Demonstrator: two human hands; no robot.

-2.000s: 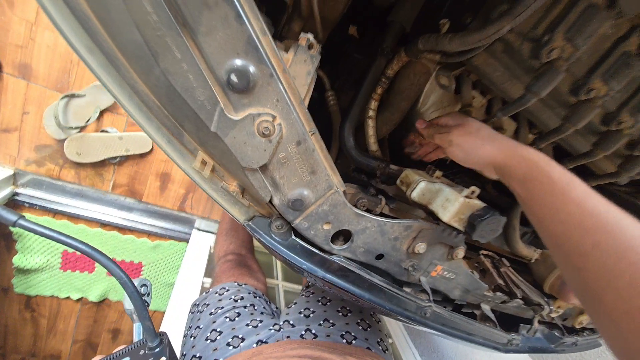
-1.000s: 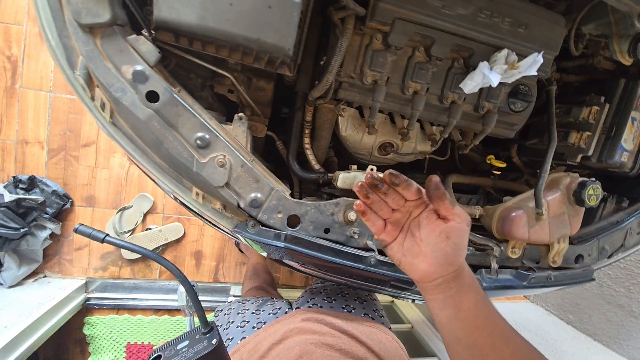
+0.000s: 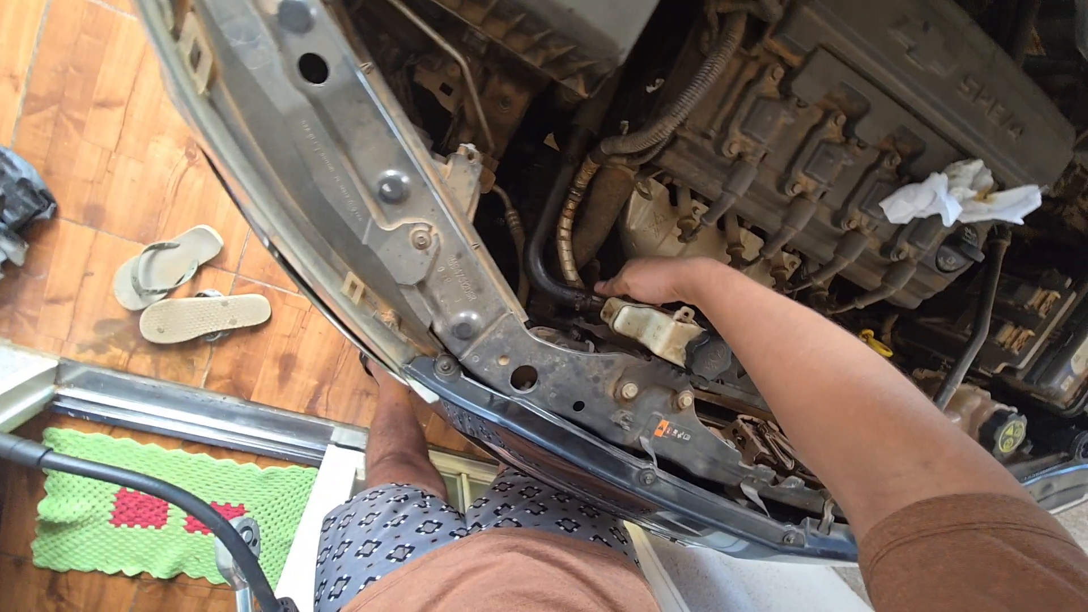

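My right hand [image 3: 650, 279] reaches down into the car's engine bay, its fingers beside the lower end of a black rubber hose [image 3: 544, 255] and largely hidden in the gap. Just below the hand sits a dirty white plastic reservoir [image 3: 653, 330] with a dark cap [image 3: 708, 357]. A corrugated conduit [image 3: 568, 212] runs down to the left of the hand, and a metal heat shield [image 3: 659, 223] lies above it. Whether the fingers grip anything cannot be seen. My left hand is out of view.
A crumpled white paper [image 3: 960, 195] rests on the engine cover [image 3: 918, 93]. The metal front crossmember [image 3: 476, 297] runs between my body and the engine. At lower left are a black flexible stalk [image 3: 153, 489], a ratchet-like metal tool [image 3: 238, 552], a green mat [image 3: 85, 476] and flip-flops [image 3: 204, 316].
My right hand, raised with its palm showing and fingers spread one second ago, is now down in the engine bay beside the hose. The view has moved closer to the front crossmember.
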